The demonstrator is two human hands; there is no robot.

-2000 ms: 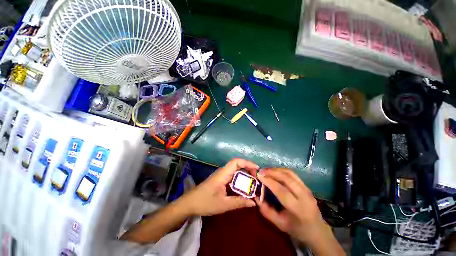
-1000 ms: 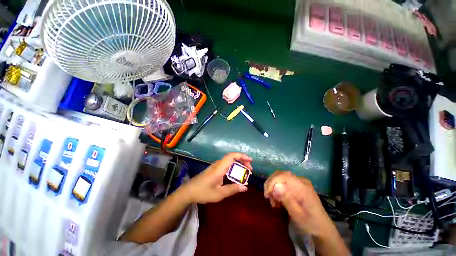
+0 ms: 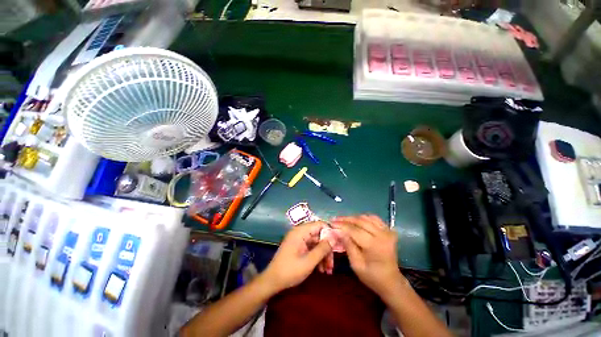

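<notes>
My left hand [image 3: 298,258] and my right hand [image 3: 369,249] meet in front of me at the bench's near edge. Both hold a small pale pink part [image 3: 336,239] between their fingertips; the fingers hide much of it. A watch body with a pink rim and white screen [image 3: 299,213] lies on the green mat just beyond my left hand. Another pink-and-white watch part [image 3: 290,154] lies further back beside the blue-handled cutters [image 3: 308,151].
A white fan [image 3: 142,105] and trays of blue watches [image 3: 99,253] stand left. An orange-edged meter [image 3: 224,214], a yellow-ended tool [image 3: 298,176], tweezers [image 3: 392,204] and a small pink piece [image 3: 411,186] lie on the mat. Black equipment [image 3: 455,227] is right.
The watch body has left my left hand and lies on the mat. My hands have come together on a pale pink part. The view has tilted up, showing more of the bench's far side.
</notes>
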